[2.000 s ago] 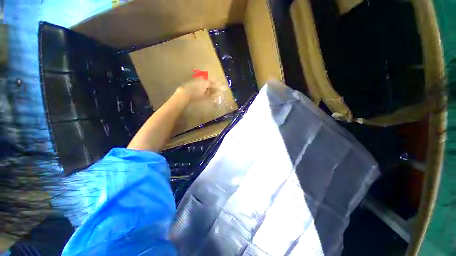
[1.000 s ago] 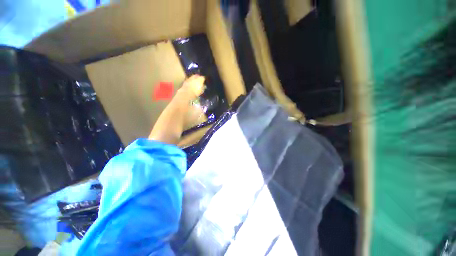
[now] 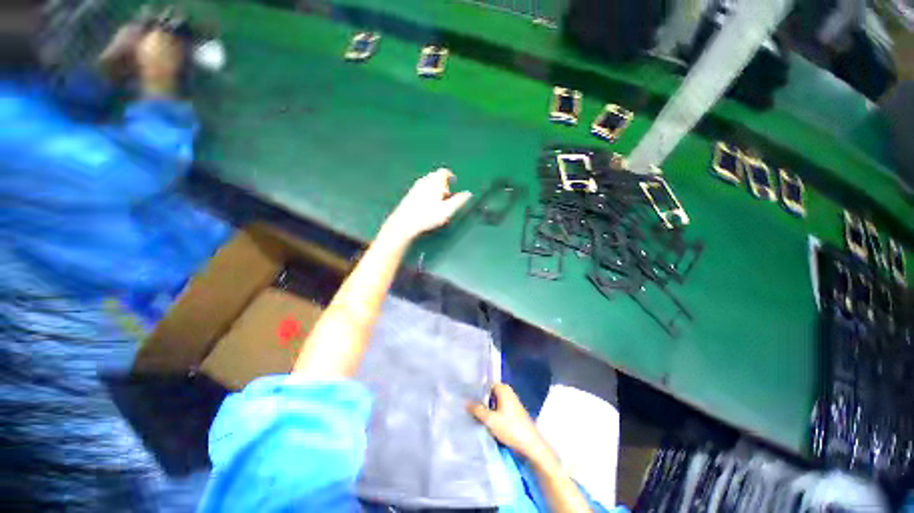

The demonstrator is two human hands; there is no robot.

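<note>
My left hand [image 3: 429, 206] is above the green bench near its front edge, fingers partly bent, thumb apart, nothing visible in it. A single thin black frame [image 3: 495, 203] lies just right of it. A tangled pile of thin black frames [image 3: 611, 235] lies further right, with a pale-bordered frame [image 3: 576, 172] and another pale-bordered frame [image 3: 663, 201] on it. My right hand [image 3: 509, 419] is lower, pinching the right edge of a grey cushioning sheet [image 3: 426, 411], which hangs in front of the bench and hides what is behind it.
An open cardboard carton [image 3: 205, 291] with a red mark inside is below the bench [image 3: 331, 150] at left. A person in blue [image 3: 90, 200] is at far left. Several pale-bordered units [image 3: 565, 104] lie along the back. A metal post [image 3: 712, 80] slants there. A filled black tray [image 3: 862, 331] is at right.
The view has turned from the carton to the bench. My left hand has left the carton and is over the bench. My right hand now shows at the sheet's edge.
</note>
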